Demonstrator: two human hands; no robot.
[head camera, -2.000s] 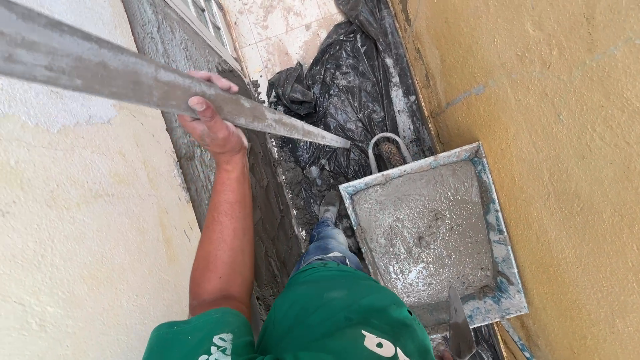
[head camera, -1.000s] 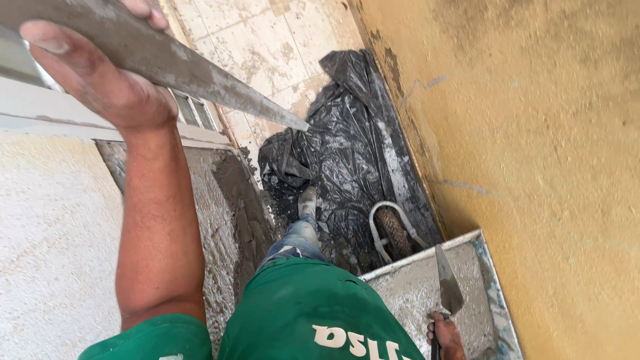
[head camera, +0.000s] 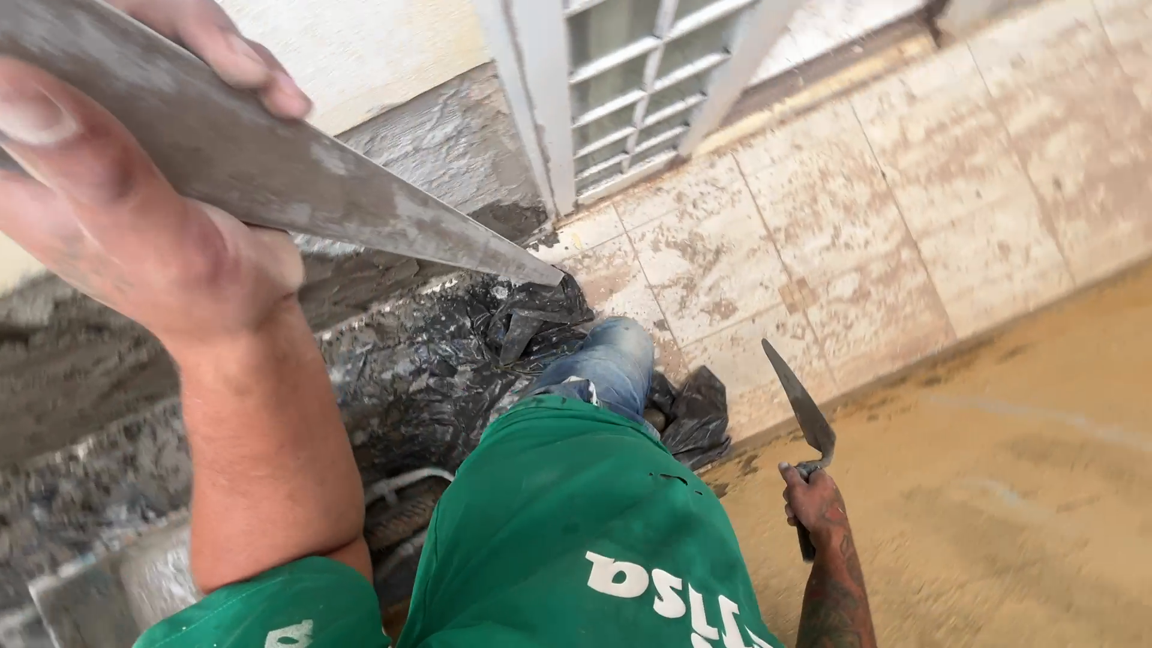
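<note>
My left hand (head camera: 171, 198) grips a long metal straightedge (head camera: 342, 184) at the upper left, thumb on the near side and fingertips over the far edge. The bar is smeared with mortar and runs down to the right, its far end over crumpled black plastic sheeting (head camera: 432, 369). On the right, my right hand (head camera: 814, 502) is closed around the handle of a pointed masonry trowel (head camera: 801, 405). The trowel's blade points up and to the left, in front of the tiled floor (head camera: 810, 234) and beside the ochre wall.
A white barred door or window frame (head camera: 630, 90) stands beyond the straightedge's end. Rough mortar (head camera: 81, 360) covers the lower left wall. An ochre wall (head camera: 990, 504) bounds the right. Part of the mortar trough (head camera: 108, 585) shows at the lower left, partly behind my arm.
The view has turned strongly, bringing the barred frame and more floor tiles in. My right hand with the trowel has come away from over the mortar trough. My left hand still holds the straightedge.
</note>
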